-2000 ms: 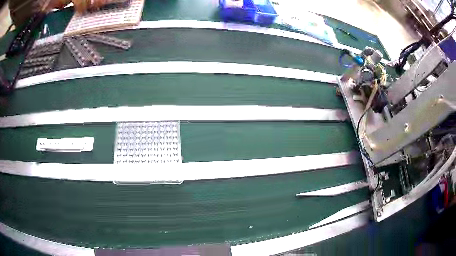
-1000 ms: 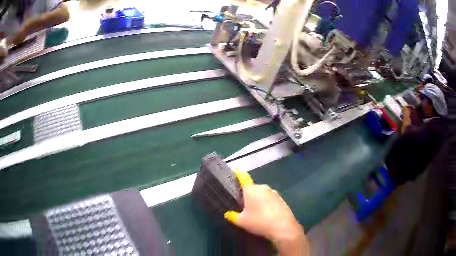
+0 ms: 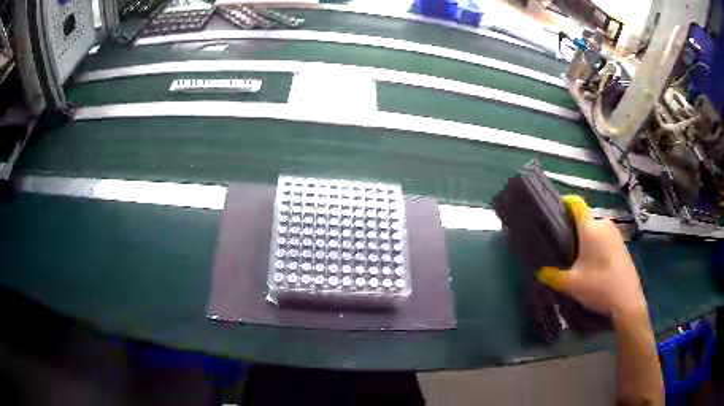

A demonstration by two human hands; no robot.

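My right hand [image 3: 591, 266], with yellow covers on the thumb and a finger, is at the right on a dark stack of strip fixtures [image 3: 540, 218]. Its thumb and finger grip the stack's right side. More dark bars lie under and beside the hand. A clear blister tray [image 3: 341, 295] full of small round silver components [image 3: 340, 230] sits on a dark grey mat [image 3: 246, 262] in front of me. My left hand is not in view.
A white strip [image 3: 216, 85] and another pale tray [image 3: 333, 93] lie farther back on the green bench [image 3: 127, 254]. Loose dark strip fixtures [image 3: 175, 20] are at the far left. A machine [image 3: 651, 135] stands at the right. A blue bin [image 3: 448, 9] is at the back.
The view has swung left and down from a second ago, bringing the whole mat and tray into sight. My right hand is still on the dark stack, now farther right in view.
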